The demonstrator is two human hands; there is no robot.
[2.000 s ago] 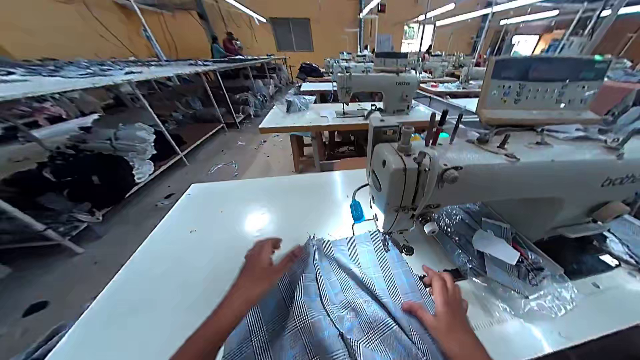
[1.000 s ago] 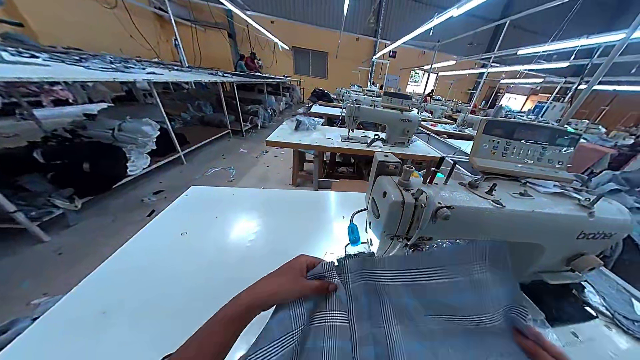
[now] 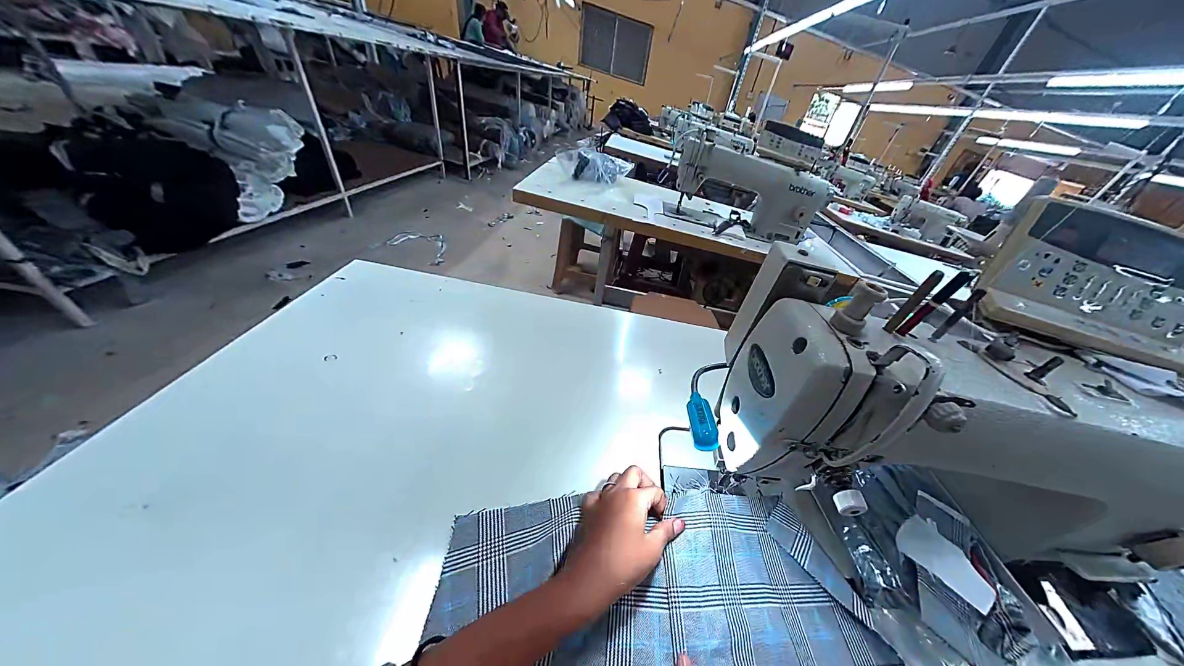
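Note:
A grey plaid fabric piece (image 3: 721, 592) lies flat on the white sewing table (image 3: 277, 462), its frayed top edge beside the needle area of the industrial sewing machine (image 3: 786, 388). My left hand (image 3: 624, 527) rests on that cloth just left of the presser foot, thumb and fingers drawn together at a fold or seam; whether they pinch it is unclear. Of my right hand (image 3: 684, 659) only a fingertip shows at the bottom edge, on the cloth. A blue lamp (image 3: 702, 422) hangs by the machine head and lights the sewing area.
Clear plastic and cloth scraps (image 3: 943, 564) lie under the machine arm. A control panel (image 3: 1091, 277) stands at the right. Ahead is another sewing machine (image 3: 749, 185) on its table. Racks with fabric bundles (image 3: 185, 157) line the left, and people (image 3: 490, 25) are far back.
The cloth, lifted in front of the machine a second ago, now lies flat with its edge by the needle area. My left hand is now nearer the presser foot. My right hand has mostly left the view.

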